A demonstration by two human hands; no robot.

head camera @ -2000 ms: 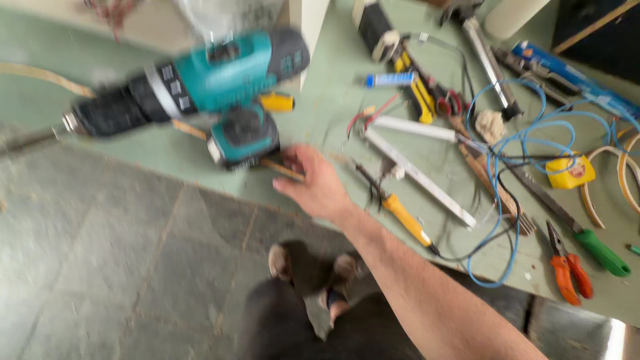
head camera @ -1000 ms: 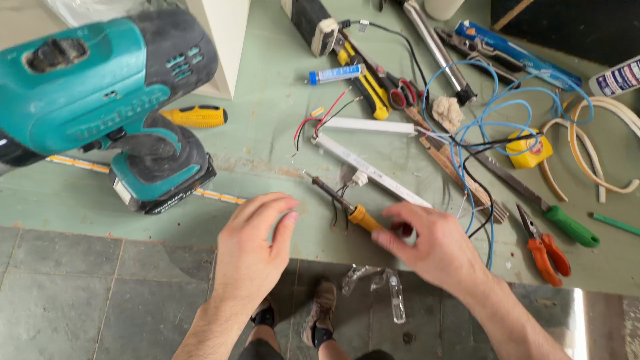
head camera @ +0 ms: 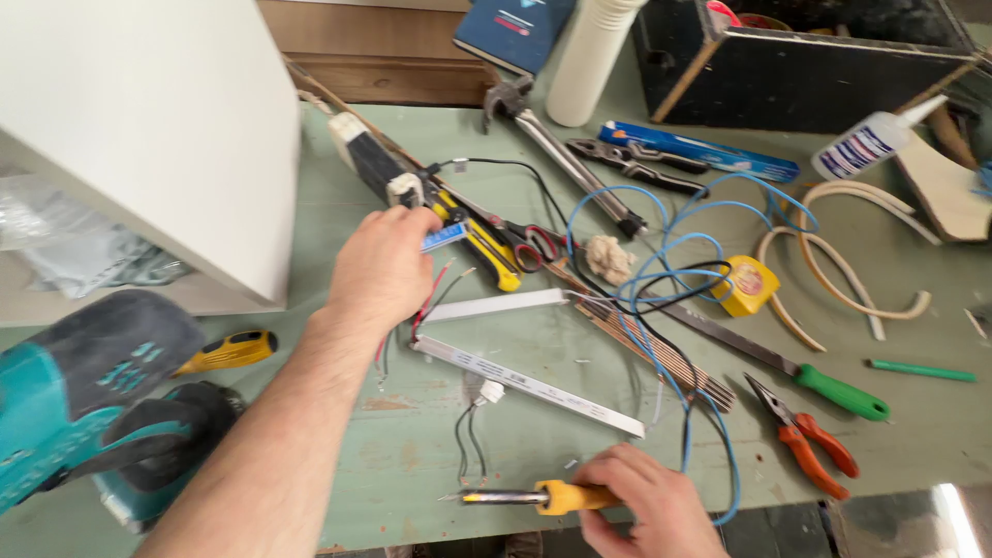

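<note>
My right hand (head camera: 647,504) grips the yellow handle of a soldering iron (head camera: 542,497) at the table's front edge, its tip pointing left. My left hand (head camera: 384,267) reaches over the table, its fingers on a small blue tube (head camera: 444,237) that bears writing; the hand hides part of it. Below and right of that hand lie two slim white LED drivers (head camera: 527,385) with red and black wires. A white connector (head camera: 490,392) with two dark leads sits beside the lower one. Right of the tube are a yellow utility knife (head camera: 496,260) and red-handled scissors (head camera: 535,248).
A teal cordless drill (head camera: 116,403) and a yellow-handled screwdriver (head camera: 231,351) are at left, below a white cabinet panel (head camera: 155,139). Blue cable (head camera: 647,341), a hammer (head camera: 573,167), a tape measure (head camera: 748,285), a green-handled file (head camera: 841,393) and orange-handled pliers (head camera: 814,453) lie at right.
My left hand has moved from the table's front up to the blue tube. My right hand holds the soldering iron, now lying level near the front edge. The view has shifted.
</note>
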